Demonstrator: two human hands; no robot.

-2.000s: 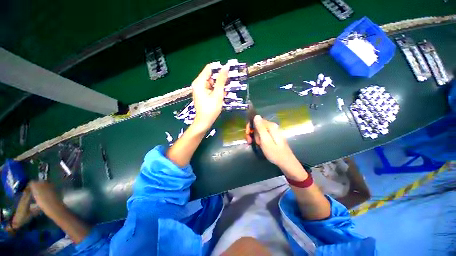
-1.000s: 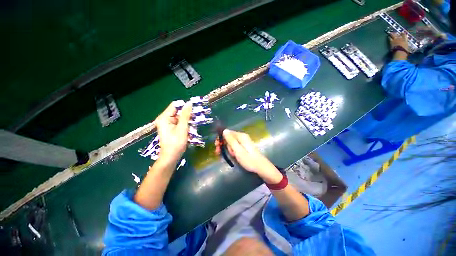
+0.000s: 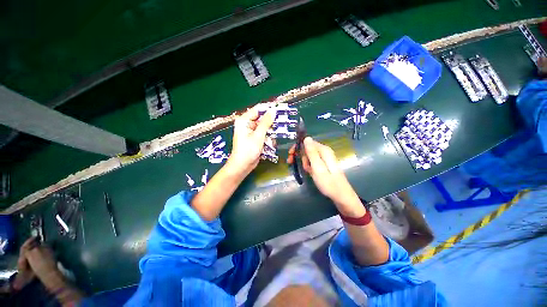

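My left hand grips a small-part sheet in black-and-white rows, held up over the bench. My right hand holds dark side cutters, their tip at the sheet's right edge. Whether the jaws touch the sheet is too small to tell. Yellow tape lies on the bench below the hands. Loose white tabs lie left of my left hand, and more white tabs lie to the right. Stacked small parts form a checkered cluster at the right.
A blue parts bin with white pieces stands by the conveyor edge. Two phone frames lie right of it, and others lie on the conveyor. A dark stick lies left. Another person's hands show lower left; a blue sleeve shows right.
The camera view has swung right and back. The sheet looks smaller, with fewer rows below my left fingers. The cutters remain in my right hand, now more upright against the sheet's edge.
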